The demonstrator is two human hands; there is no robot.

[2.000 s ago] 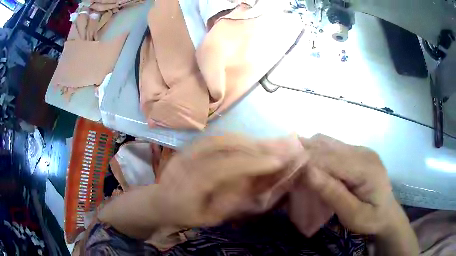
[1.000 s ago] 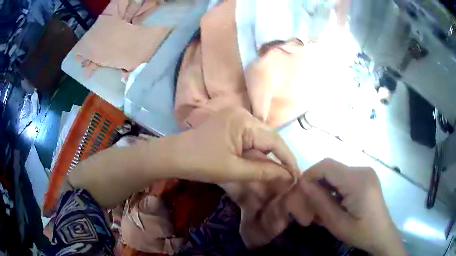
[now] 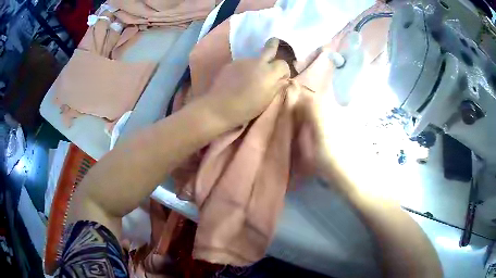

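My left hand (image 3: 247,81) grips the pink garment (image 3: 245,190) at a gathered spot left of the machine lamp. My right hand (image 3: 310,133) is at the same gathered spot from the right, blurred and washed out by the light; its fingers are partly hidden by cloth. Pink fabric hangs in folds from between my hands over the table's front edge. A white panel (image 3: 255,32) lies behind my left hand, with a dark opening beside its fingers. A navy strip (image 3: 225,12) shows at the top.
The sewing machine head (image 3: 435,70) stands at the right, with the lamp (image 3: 348,73) at its left. A flat black rectangle (image 3: 457,157) and a thin dark tool (image 3: 468,222) lie at the right. Pink cut pieces (image 3: 103,84) lie at the left. An orange basket (image 3: 62,203) is below the table edge.
Both hands have moved up and forward from near my lap to the garment on the table. The garment is now gathered between them and hangs toward me. The view has also shifted.
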